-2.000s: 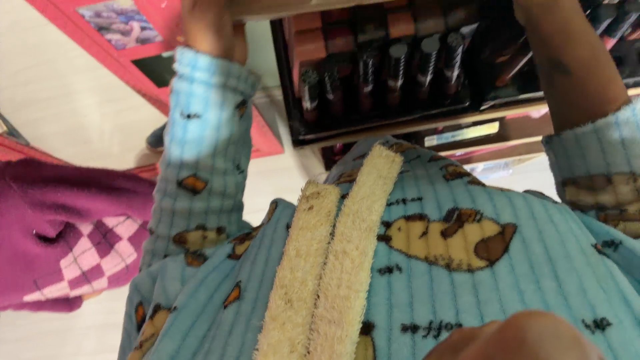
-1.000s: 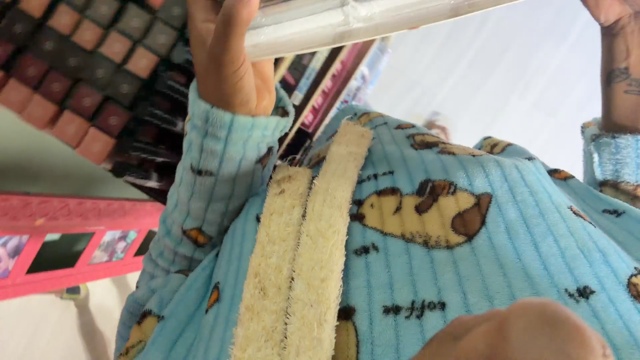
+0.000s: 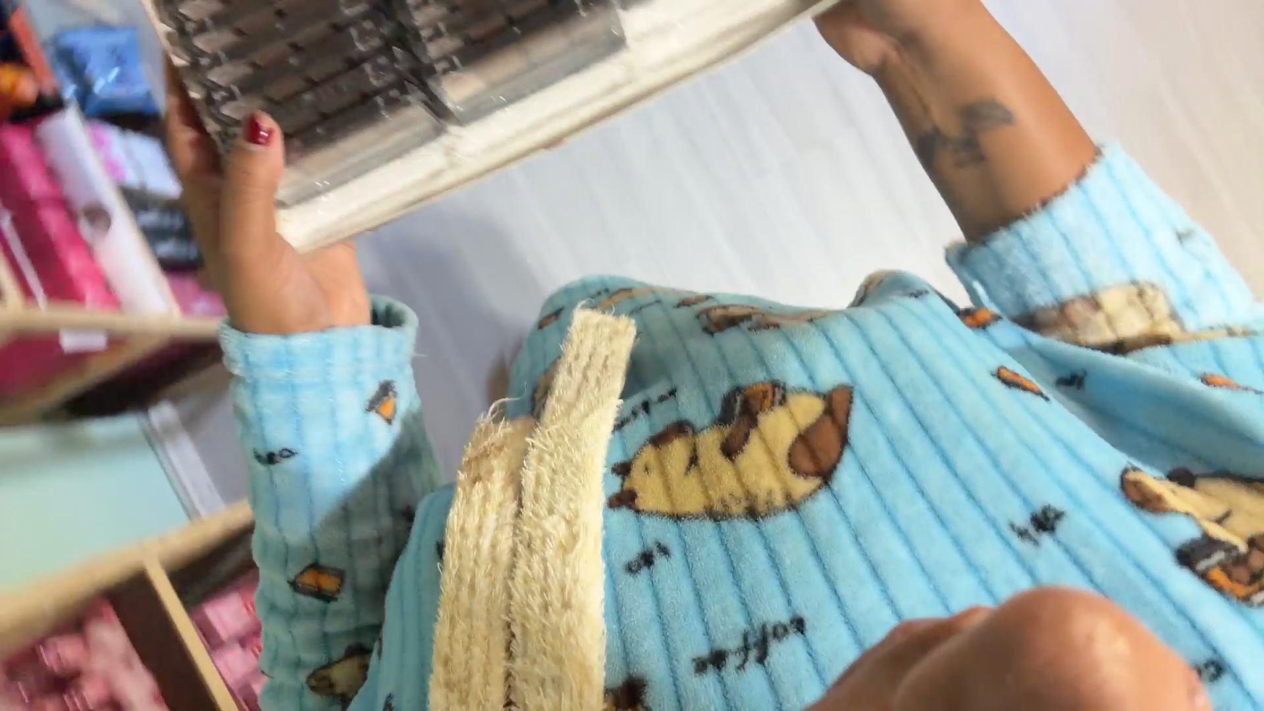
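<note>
A wide, shallow tray (image 3: 553,133) with a pale rim and rows of small dark compartments or items under clear plastic is held up at the top of the view. My left hand (image 3: 267,227) grips its left corner, thumb with red nail polish on top and fingers beneath. My right hand (image 3: 859,35) is at the tray's right end, mostly cut off by the top edge; its fingers are hidden. Both arms are in the sleeves of a fuzzy blue robe (image 3: 741,553) with a cream trim.
Wooden shelving (image 3: 118,563) stands along the left with pink packages (image 3: 74,657) low down. Further up are pink goods and a blue package (image 3: 104,69). Pale floor (image 3: 632,197) shows beyond the tray.
The view has swung away from the cosmetics display seen earlier. The tray, only partly in view one second ago, now shows more of its top between my hands.
</note>
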